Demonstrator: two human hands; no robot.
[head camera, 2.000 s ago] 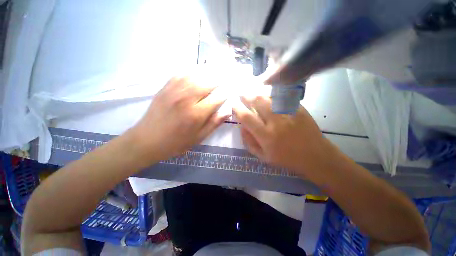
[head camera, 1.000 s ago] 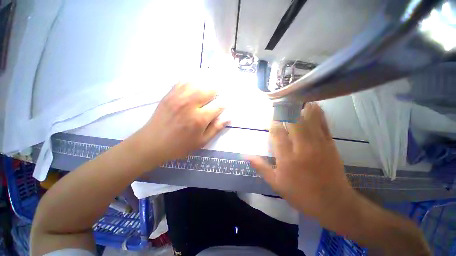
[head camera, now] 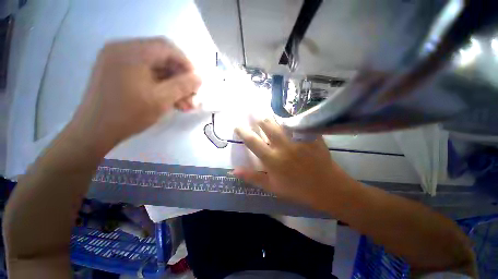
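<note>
My left hand [head camera: 144,87] is raised over the white table left of the needle area, its fingers curled together. Glare hides whether it holds anything. My right hand [head camera: 289,161] lies on the machine bed just in front of the presser foot area, fingers spread and pointing to the glare. A pale piece of fabric seems to lie under its fingers, but its edges are washed out. The sewing machine [head camera: 262,32] looms at the top. The needle and presser foot are lost in glare.
A big shiny curved part [head camera: 404,82] blocks the upper right. White strips [head camera: 423,158] hang over the table edge at right. A ruler [head camera: 180,179] runs along the front edge. Blue baskets [head camera: 117,248] stand below. Dark cloth [head camera: 475,158] lies far right.
My left hand has lifted and moved left from the needle area. My right hand has moved left toward the needle. The rounded bed outline now shows, and the white band at left is no longer visible.
</note>
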